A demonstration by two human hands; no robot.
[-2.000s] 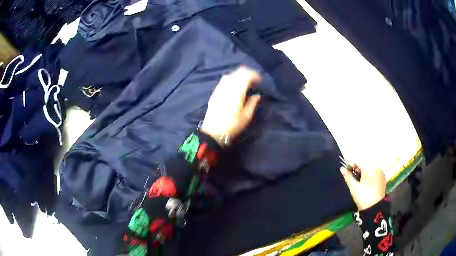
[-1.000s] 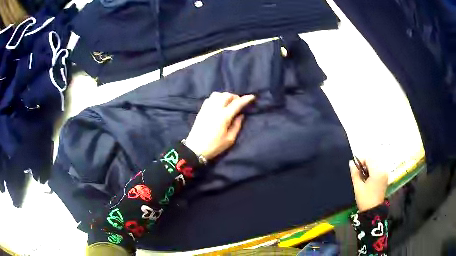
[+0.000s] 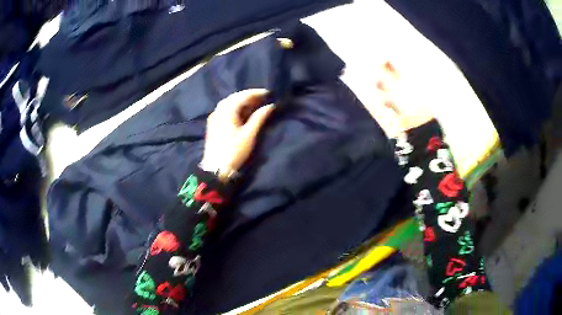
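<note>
A dark navy jacket (image 3: 320, 215) lies on the white table with its shinier, wrinkled lining (image 3: 154, 166) facing up. A small gold button (image 3: 285, 42) shows at its upper edge. My left hand (image 3: 237, 126) is on the lining near the front edge, with thumb and index finger pinching the fabric. My right hand (image 3: 400, 98) is over the white tabletop to the right of the jacket. It is blurred and washed out against the table, so its fingers and anything in them cannot be made out.
Other dark navy garments lie along the top (image 3: 185, 37) and at the right (image 3: 493, 74). A heap with white cord (image 3: 28, 117) is at the left. The table's yellow-green edge (image 3: 370, 258) curves along the front, with grey floor beyond at the lower right.
The jacket's upper part has been folded back, showing the gold button. My left hand now pinches the fabric. My right hand has moved up and inward from the table's right edge. The view has shifted.
</note>
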